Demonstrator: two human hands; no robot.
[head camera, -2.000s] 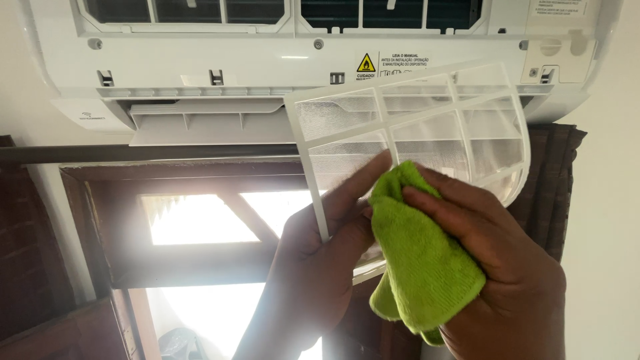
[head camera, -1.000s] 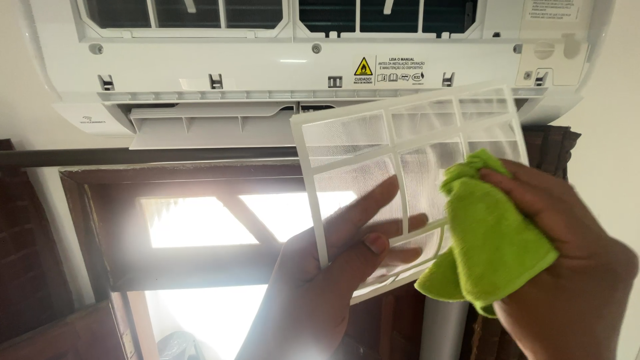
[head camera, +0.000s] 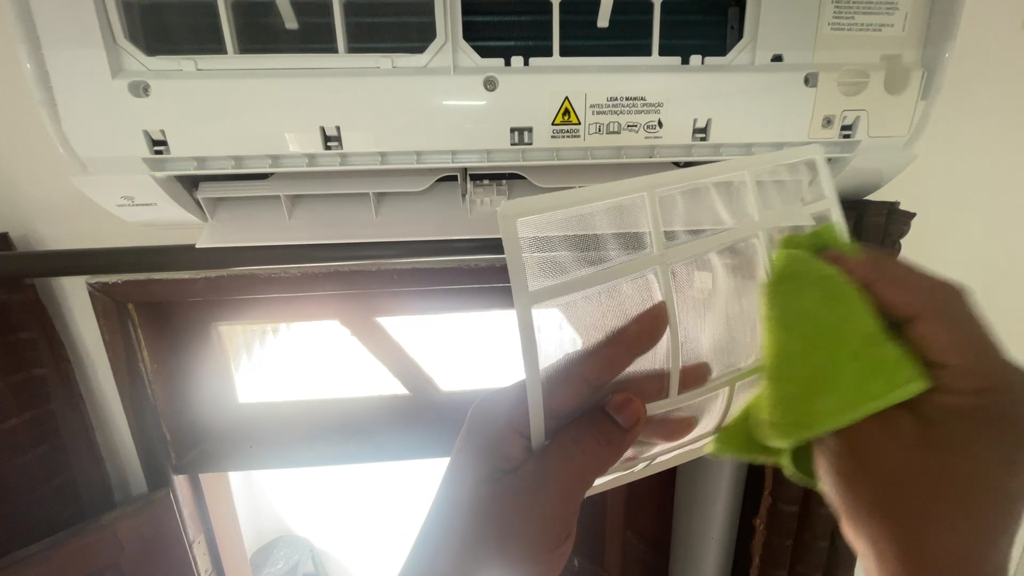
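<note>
My left hand (head camera: 552, 456) grips the lower left part of a white mesh air filter (head camera: 668, 256), with its thumb in front and its fingers spread behind, seen through the mesh. The filter is tilted, just below the body of a split air conditioner (head camera: 360, 108). A green cloth (head camera: 832, 352) is bunched in my right hand (head camera: 928, 400), over the filter's right part. Cloth and hand are slightly blurred, and the cloth hides part of the filter's right side. Whether the cloth presses on the mesh cannot be told.
The air conditioner's white louver flap (head camera: 320, 220) hangs open beneath its body. Behind my hands are a dark rod (head camera: 240, 261), a brown wooden window frame (head camera: 192, 432) with bright light through it, and a dark curtain (head camera: 880, 232) at the right.
My right hand and the cloth have moved right from the filter's middle near my left hand. My left fingers, partly hidden by the cloth two seconds ago, now show through the mesh.
</note>
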